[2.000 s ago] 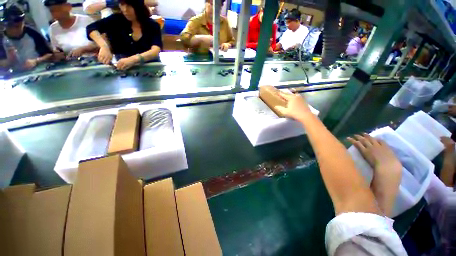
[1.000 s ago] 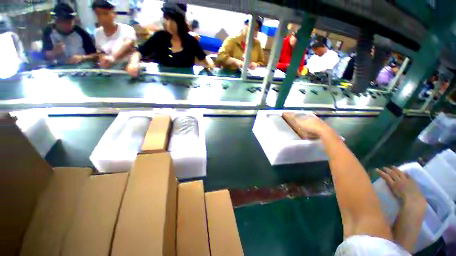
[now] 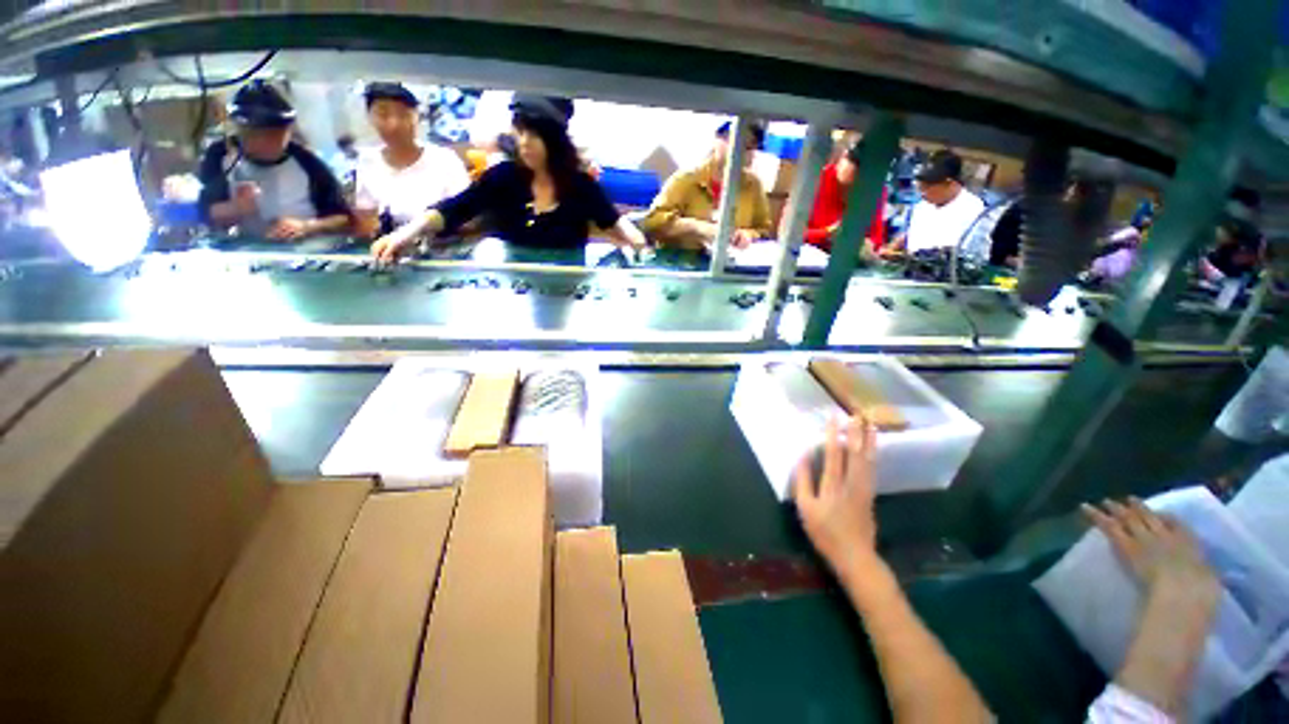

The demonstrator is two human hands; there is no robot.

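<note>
My left hand [image 3: 841, 488] is empty with fingers apart, at the near side of a white foam tray [image 3: 785, 439]. A brown box [image 3: 858, 396] lies in that tray, between two shallow hollows. My right hand [image 3: 1159, 559], partly cut off at the sleeve, lies with fingers over the edge of another white foam tray [image 3: 1081, 594] at the right. That tray is tilted; its inside is partly hidden. A third foam tray [image 3: 389, 424] at left centre holds greyish bagged shapes with a brown box [image 3: 484, 410] between them.
Brown boxes [image 3: 488, 608] stand in a row at the near left, beside a larger brown carton [image 3: 127, 523]. Dark green belt [image 3: 657, 439] runs behind the bench [image 3: 792, 658]. A green post [image 3: 1089, 410] rises at right. Several people sit behind the far line, which carries small dark parts.
My left hand has let go of the box in the centre tray and drawn back towards me. My right hand stays on its tray. The view has turned left and up.
</note>
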